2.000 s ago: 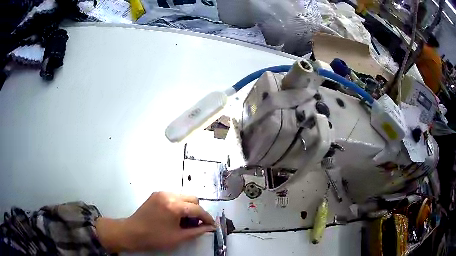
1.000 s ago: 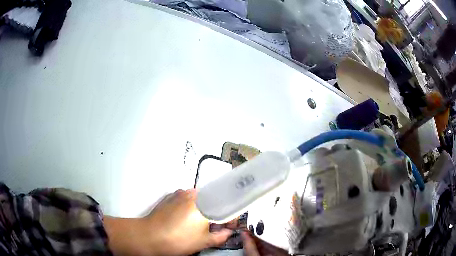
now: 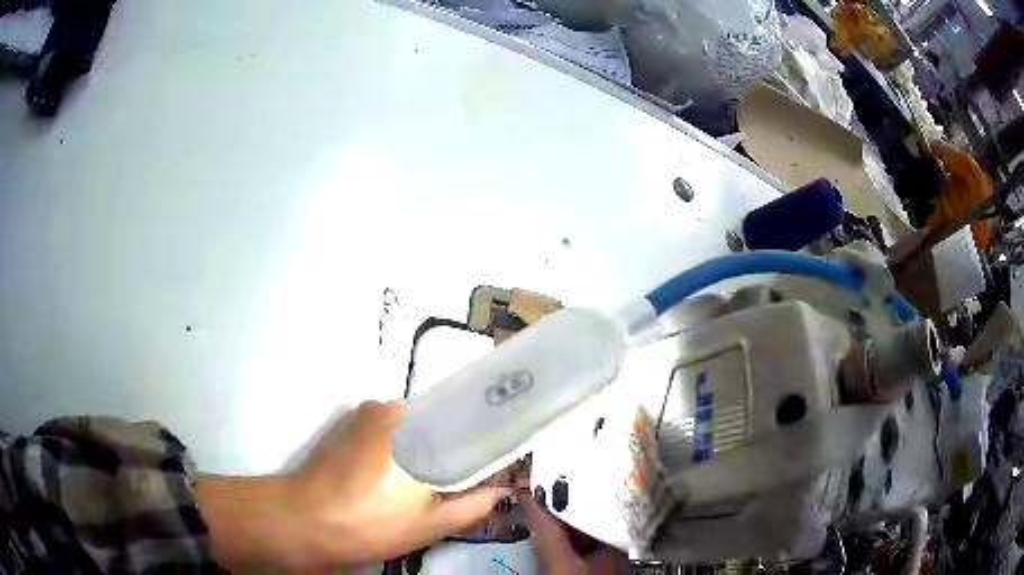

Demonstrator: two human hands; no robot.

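The off-white sewing machine head fills the lower right. The white oval lamp hangs over the needle area and hides it. My left hand reaches in from the lower left in a plaid sleeve. Its upper fingers pass under the lamp; its thumb points right, at a small dark workpiece. My right hand shows only as a finger and part of the hand at the bottom, below the machine head; its fingertip meets the workpiece from the right. Its grip is hidden.
The lamp hangs on a blue flexible neck. A dark blue thread spool stands behind the machine. A brown cardboard piece and pale plastic-wrapped material lie past the white table's back edge. Dark cloth lies at the upper left.
The view has swung towards the machine head from above. My left hand has moved from the table's front edge to beneath the lamp. My right hand has come into view beside it.
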